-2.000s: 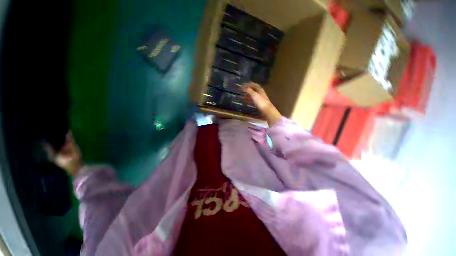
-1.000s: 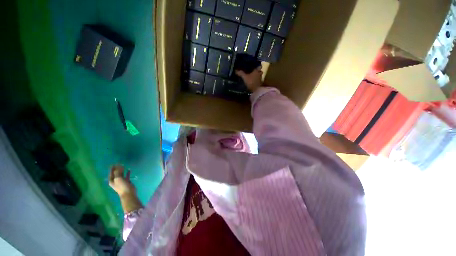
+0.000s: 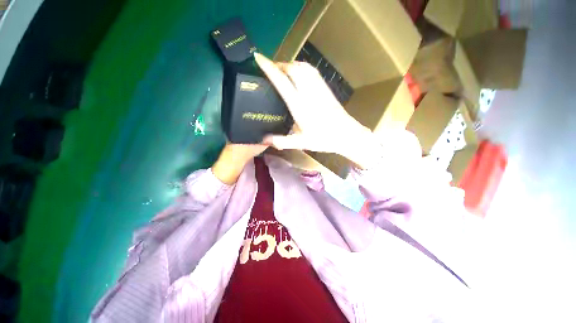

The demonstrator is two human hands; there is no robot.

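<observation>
A closed black gift box (image 3: 254, 108) with gold lettering is held up in front of my chest, above the green ledge. My right hand (image 3: 316, 110) grips it from the right side, fingers at its upper edge and thumb near its lower corner. My left hand (image 3: 239, 159) is under the box's lower edge; its fingers are mostly hidden behind the box. A spare gift box (image 3: 233, 41) lies on the green surface just beyond the held box. The shipping carton (image 3: 379, 31) stands open to the right, with black boxes partly visible inside.
The green work ledge (image 3: 165, 135) carries a small green item (image 3: 199, 125). Several black boxes (image 3: 38, 139) stand along the far left beyond the brighter green strip (image 3: 54, 183). Other open cartons (image 3: 492, 60) and red stacks (image 3: 484, 178) are at the right.
My right hand has come out of the carton and now holds a black box over the ledge. My left hand has moved from the ledge to that box. The view has turned.
</observation>
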